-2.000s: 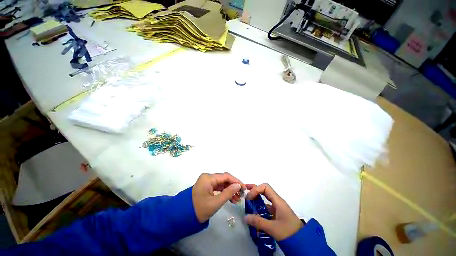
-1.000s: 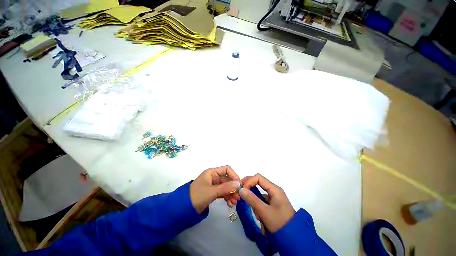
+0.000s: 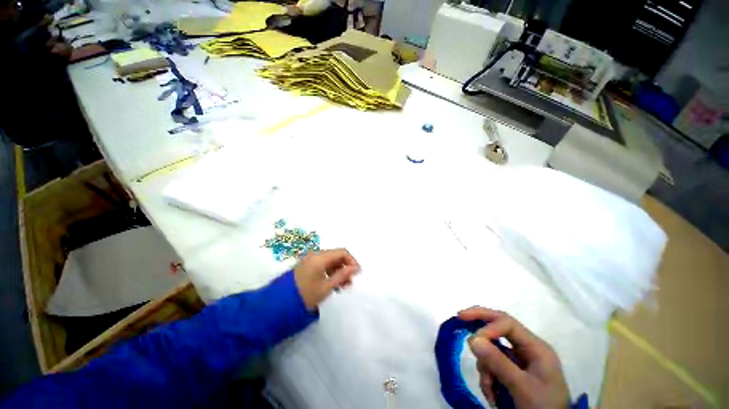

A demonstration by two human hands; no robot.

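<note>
My left hand (image 3: 326,276) is at the lower right side of a small heap of gold and turquoise-blue metal pieces (image 3: 292,242). Its fingers are bent together; I cannot tell if they hold a piece. My right hand (image 3: 519,359) holds a glossy dark-blue tape ring (image 3: 452,363) with its thumb and fingers at the ring's upper right part. A small gold piece (image 3: 390,387) lies on the white surface left of the ring, near the bottom edge.
White folded sheets (image 3: 220,188) lie beyond the heap; more white sheets (image 3: 583,232) lie at right. A small white bottle (image 3: 421,144) and beige clip (image 3: 495,145) stand or lie further back. Yellow-edged panels (image 3: 344,72), a machine (image 3: 559,68), crate (image 3: 48,339) and people's parts surround these.
My hands have moved apart: the left towards the heap, the right with the blue ring to the lower right. The view has shifted, bringing more of the far table end into the picture.
</note>
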